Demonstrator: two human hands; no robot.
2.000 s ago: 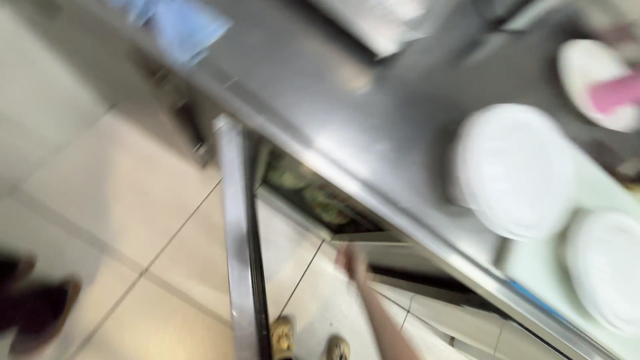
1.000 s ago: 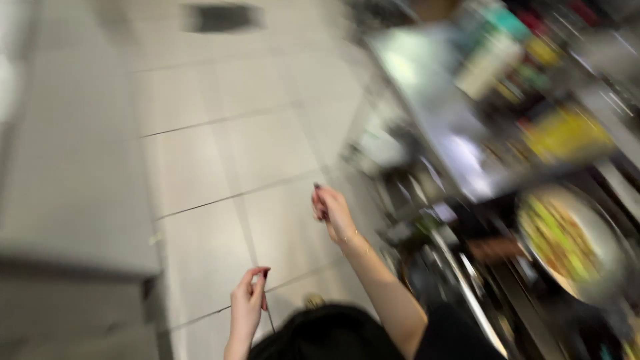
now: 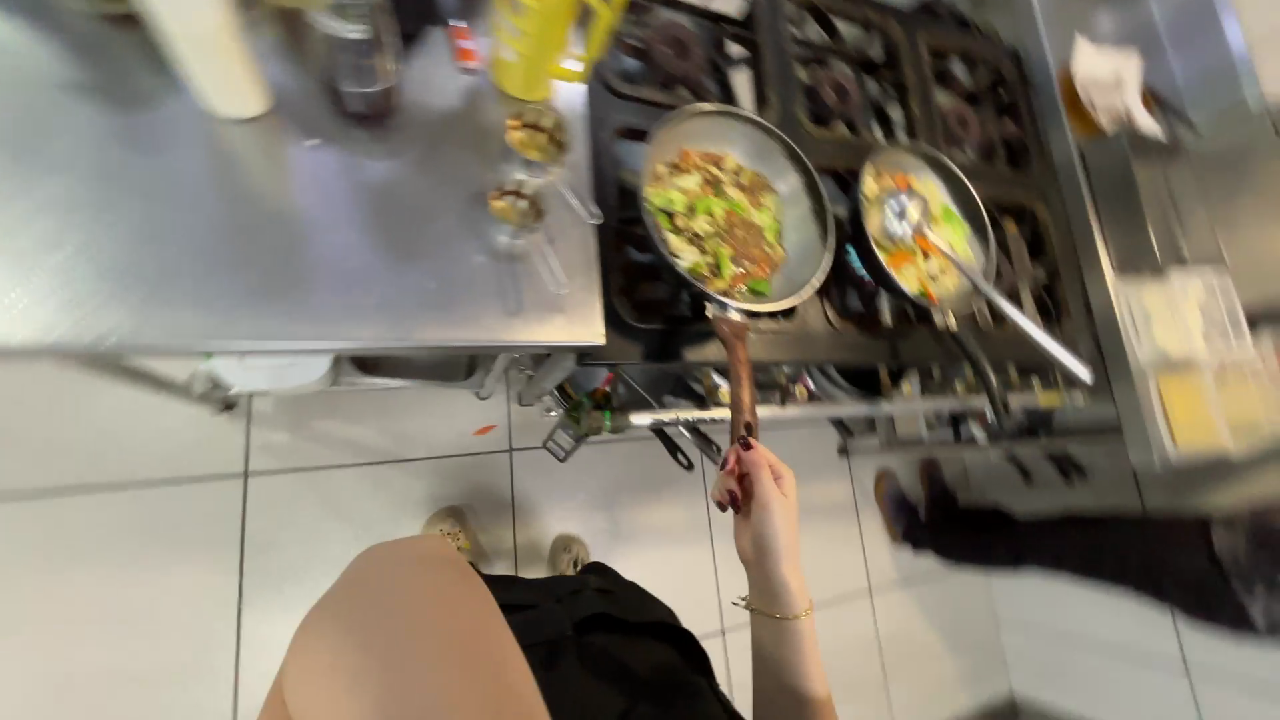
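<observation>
My right hand point(image 3: 762, 495), with dark nails and a gold bracelet, grips the end of the brown handle point(image 3: 738, 375) of a frying pan point(image 3: 800, 235) on the gas range. Chopped green and orange vegetables with brown pieces point(image 3: 715, 220) lie in that pan, mostly to its left. Beside it on the right, a second pan point(image 3: 965, 185) holds vegetables and a metal spoon point(image 3: 1020, 315), whose handle reaches over the rim. A bare part of my left arm point(image 3: 410, 640) is large at the lower left, but its hand is out of view.
On the steel counter point(image 3: 300, 260) at left stand a yellow jug point(image 3: 535, 50), a pale bottle point(image 3: 215, 60) and two small filled scoops or cups point(image 3: 535, 135). Burner grates point(image 3: 830, 90) lie behind the pans. At right are food containers point(image 3: 1200, 360) and another person's dark-clothed legs point(image 3: 1090, 555).
The view has swung to the counter and range. My right hand, holding nothing a second ago, is now on the pan handle. My left hand has left the view.
</observation>
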